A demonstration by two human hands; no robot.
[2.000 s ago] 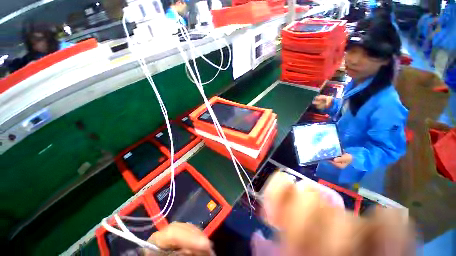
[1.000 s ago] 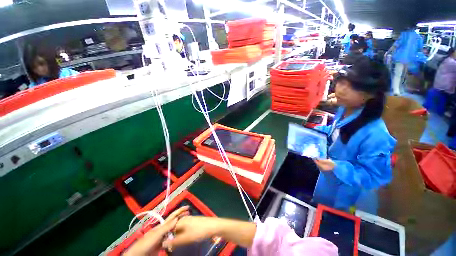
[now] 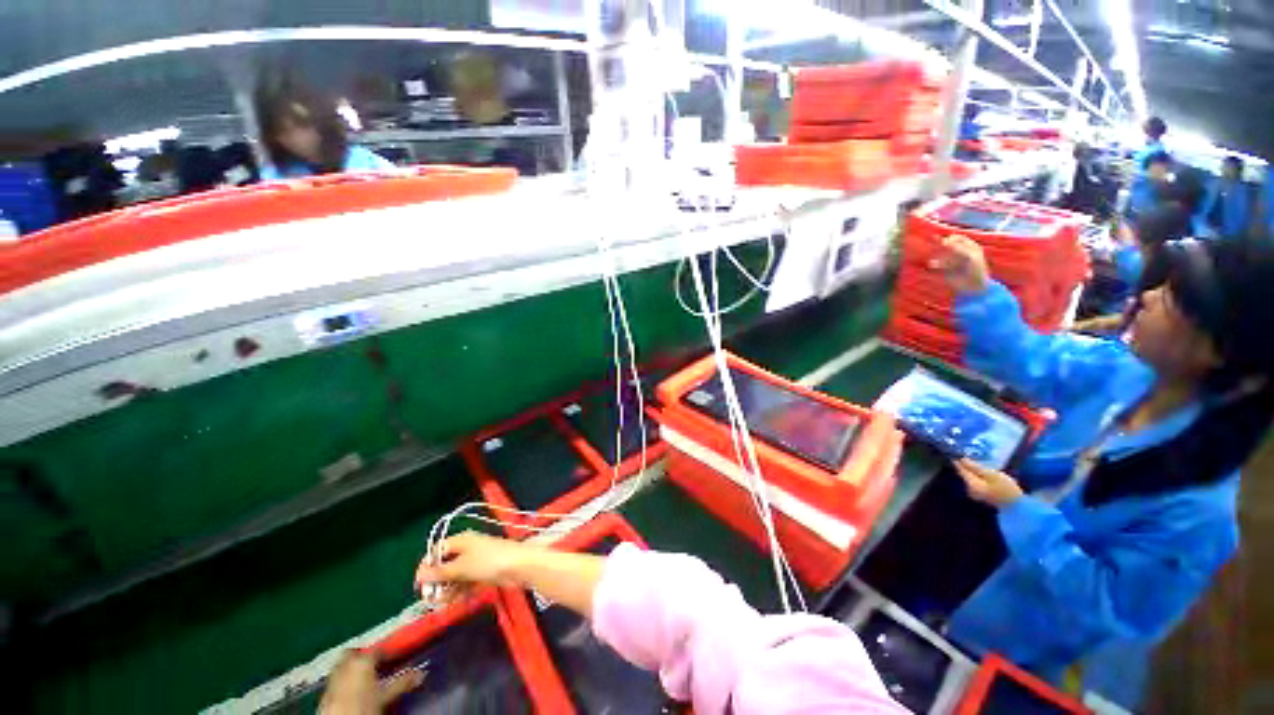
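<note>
A red foam tray (image 3: 532, 657) with dark tablets (image 3: 468, 668) lies at the bottom of the view, cut off by the edge. My right hand (image 3: 475, 562), in a pink sleeve, is above the tray's far left corner. Its fingers pinch the ends of thin white cables (image 3: 616, 349) that hang from above and loop beside the hand. The plug tips are too small to tell. My left hand (image 3: 366, 687) is low at the tray's left edge, cut off and blurred; whether it holds anything cannot be told.
More red trays (image 3: 489, 482) lie behind on the green surface. A stack of red trays (image 3: 782, 489) with a tablet on top stands right of centre. A person in blue (image 3: 1160, 489) at the right holds a lit tablet (image 3: 953, 416). A taller red stack (image 3: 978, 286) stands behind.
The view has swung left, so the scene sits further right. My hands, together over the tray before, are now apart; the right one holds the cable ends. The neighbour's hand is raised.
</note>
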